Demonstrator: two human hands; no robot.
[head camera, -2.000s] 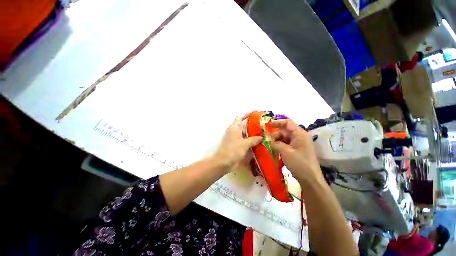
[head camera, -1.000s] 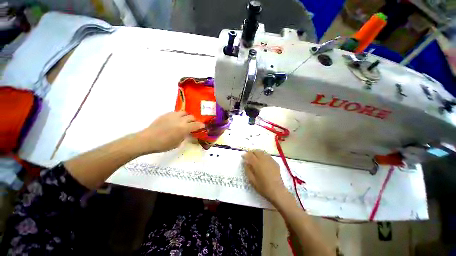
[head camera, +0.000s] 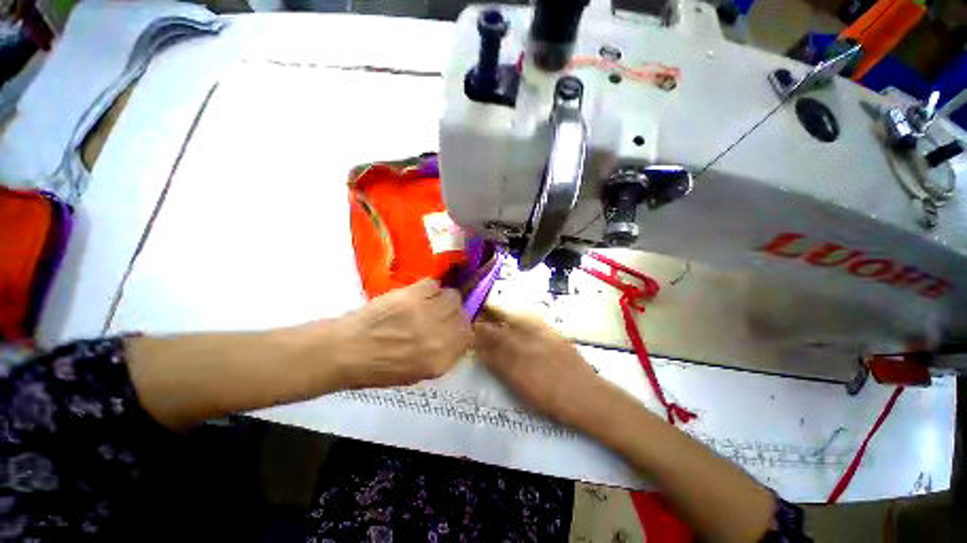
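Observation:
The orange pouch (head camera: 398, 228) lies lining outward on the white table, left of the needle area, its right part beside and under the machine head. A white label (head camera: 443, 232) shows on it. Purple tape (head camera: 484, 284) runs along its right edge close to the presser foot. My left hand (head camera: 419, 329) grips the pouch's lower right corner and tape, fingers closed. My right hand (head camera: 516, 352) is bare, its fingertips touching the tape's lower end beside my left hand; whether it pinches anything is hidden. The needle itself is hard to make out.
The white sewing machine head (head camera: 679, 138) with red lettering fills the upper right. A knotted red cord (head camera: 642, 345) lies right of the needle. Another orange pouch (head camera: 27, 255) with purple edge and a stack of white-grey panels (head camera: 101, 80) are at the left end.
The pouch has gone from both hands in the air to the table by the needle. Since a second ago, my left hand has moved right and down, and my right hand left to the tape.

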